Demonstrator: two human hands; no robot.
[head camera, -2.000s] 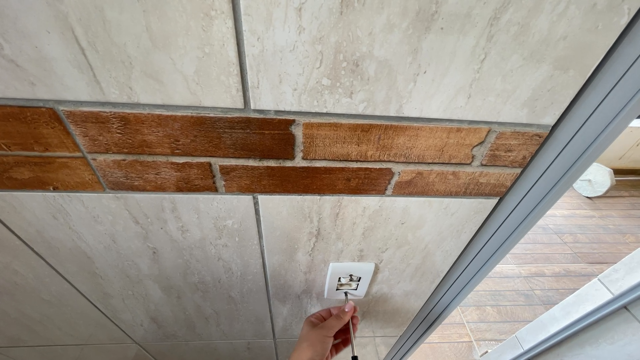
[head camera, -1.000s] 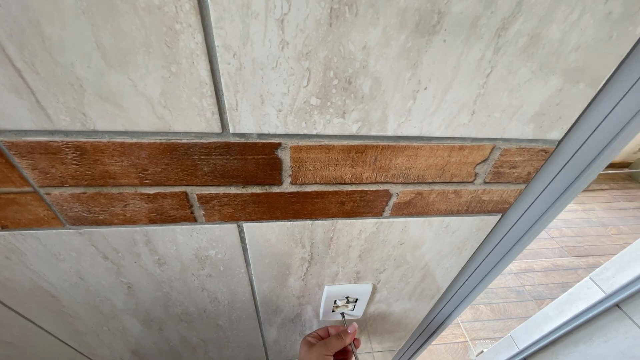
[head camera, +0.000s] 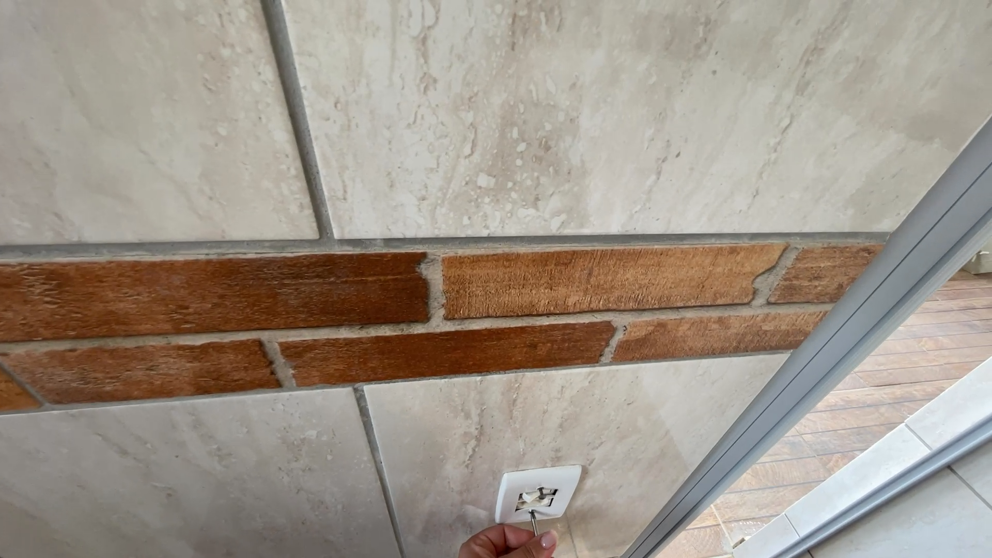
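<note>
A white outlet cover plate (head camera: 537, 494) is on the tiled wall at the lower centre of the head view. Its centre opening shows pale parts inside. Just below it, at the bottom edge, my left hand (head camera: 508, 541) pinches the thin metal shaft of what looks like a screwdriver (head camera: 534, 524) between thumb and finger. The tip meets the lower middle of the plate, by the opening. The lower part of the tool and most of the hand are cut off by the frame. My right hand is not in view.
Large beige wall tiles (head camera: 620, 116) surround a band of brown brick-like tiles (head camera: 457, 345). A grey metal door or window frame (head camera: 821, 349) slants along the right side. Beyond it lies a brown plank-patterned floor (head camera: 907, 364).
The tool tip stays at the lower part of the plate. My left hand and the plate now sit lower in view, with more of the hand cut off, as the view has shifted.
</note>
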